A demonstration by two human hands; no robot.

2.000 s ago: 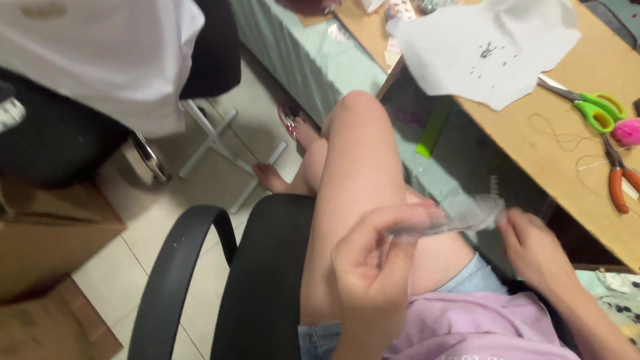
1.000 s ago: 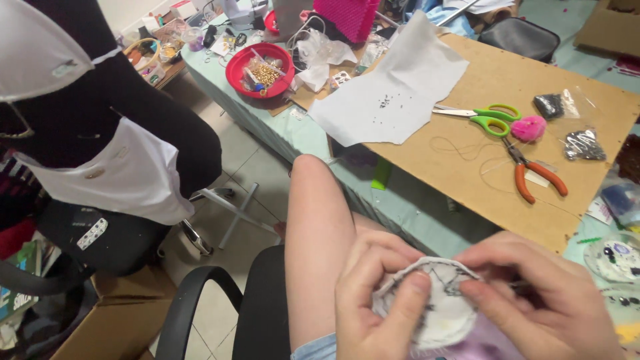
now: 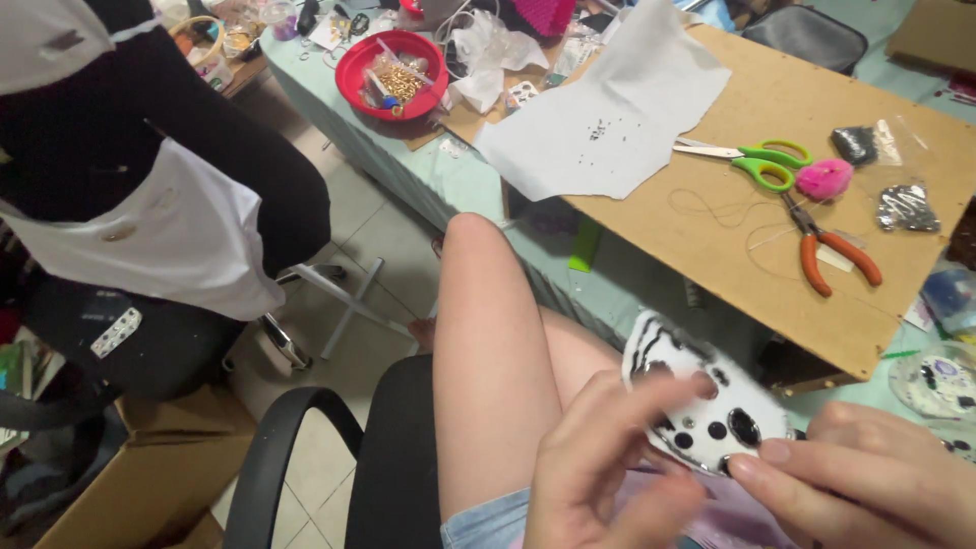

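Note:
A white fabric piece [image 3: 705,419] with black gems, beads and silvery edging is above my lap. My right hand [image 3: 862,473] pinches its lower right edge between thumb and fingers. My left hand [image 3: 618,457], blurred, is at its left side with the fingers spread; a fingertip overlaps the piece, and whether it touches is unclear. On the board beyond are green-handled scissors [image 3: 751,158], orange-handled pliers [image 3: 831,244], a pink fuzzy ball [image 3: 825,178], loose thread [image 3: 717,210] and a white cloth [image 3: 610,99] with small black beads.
A wooden board [image 3: 778,76] lies over the green-covered table. A red bowl [image 3: 393,75] holds gold pieces. Small bags of black beads [image 3: 907,207] are at the board's right. A black chair armrest [image 3: 293,457], a cardboard box [image 3: 145,473] and a black form in white garments [image 3: 213,191] are leftward.
The piece has turned from its pale, thread-marked side to its gem-covered side. My left hand's fingers have spread from their earlier grip on it, while my right hand still holds an edge.

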